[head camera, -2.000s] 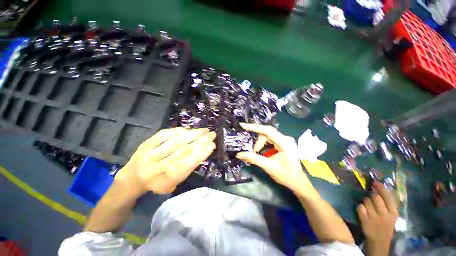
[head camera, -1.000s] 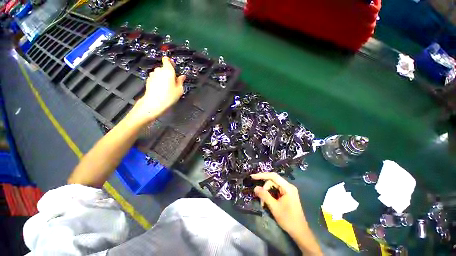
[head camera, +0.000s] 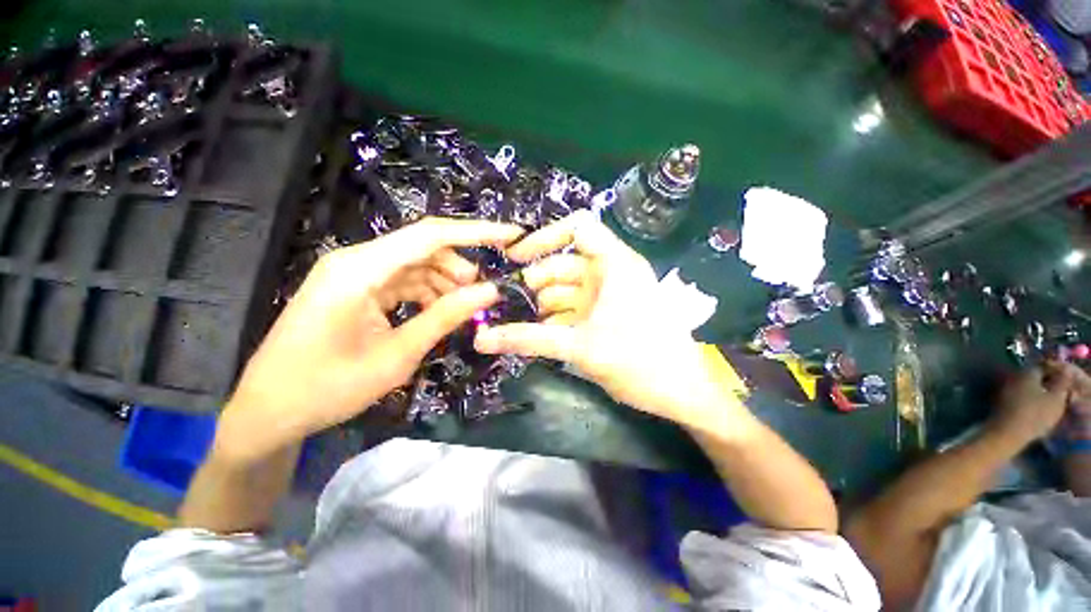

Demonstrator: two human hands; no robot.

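My left hand (head camera: 359,317) and my right hand (head camera: 592,317) meet in front of me. Between their fingertips they hold a small dark strap piece (head camera: 512,287) with a shiny curved edge; fingers hide part of it. Just behind and below the hands lies a tangled pile of black straps with silver ends (head camera: 419,173). The black compartment tray (head camera: 215,239) stands to the left, its far rows filled with dark pieces with silver ends, its nearer pockets empty.
A clear glass bottle (head camera: 652,197) stands right of the pile. White sheets (head camera: 784,237), yellow pieces (head camera: 726,368) and loose round heads (head camera: 784,311) lie farther right. A blue bin (head camera: 168,448) sits below the tray. A coworker's arms (head camera: 957,460) are at right, a red crate (head camera: 999,72) beyond.
My left hand has come back from the tray to meet my right hand, and both now hold a small dark piece. The view has shifted. The coworker's arms show again at right.
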